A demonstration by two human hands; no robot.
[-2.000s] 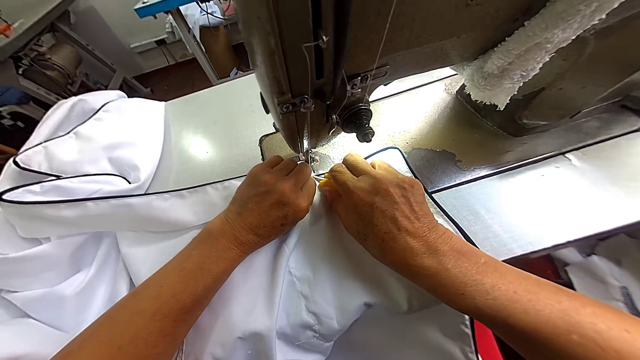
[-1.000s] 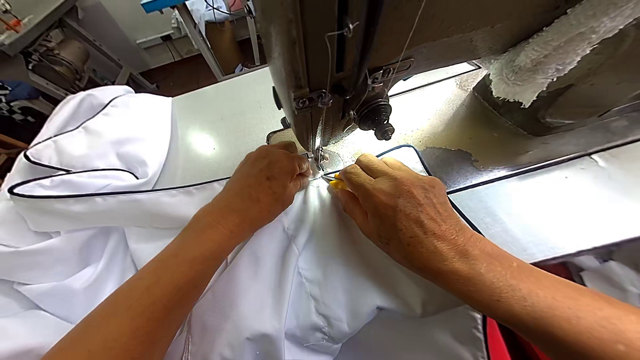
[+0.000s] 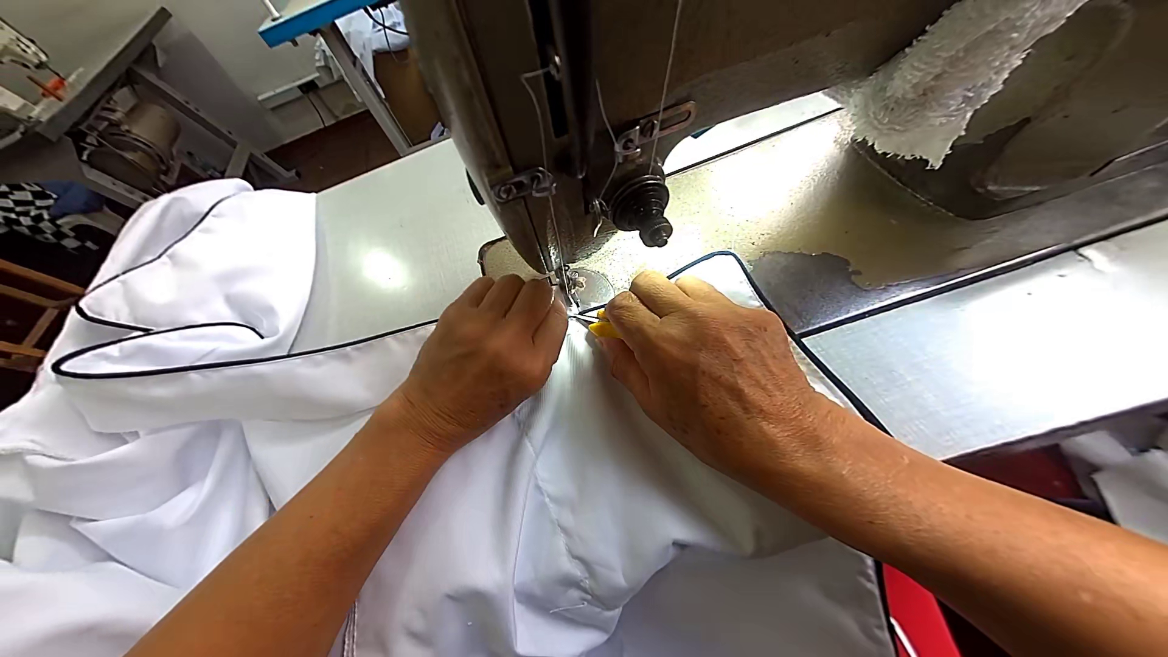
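White fabric with dark piping (image 3: 566, 511) lies over the sewing machine's bed and hangs toward me. My left hand (image 3: 493, 351) pinches its edge just left of the presser foot (image 3: 568, 287). On the right, my right hand (image 3: 707, 365) holds a small yellow-handled tool (image 3: 602, 327), probably thread snippers, whose metal tips point left at the fabric beside the foot. My fingers hide most of that tool. The machine's needle end stands directly above the gap between my hands, with white thread running down it.
The sewing machine's head (image 3: 511, 119) rises close above my hands, with a dark tension knob (image 3: 643, 205). White terry cloth (image 3: 958, 82) wraps its arm at the right. Bunched fabric covers the left side. Behind are a blue-edged table (image 3: 301, 23) and another machine's stand.
Both hands stay by the presser foot, the yellow-handled tool still in my right hand. The view has shifted slightly.
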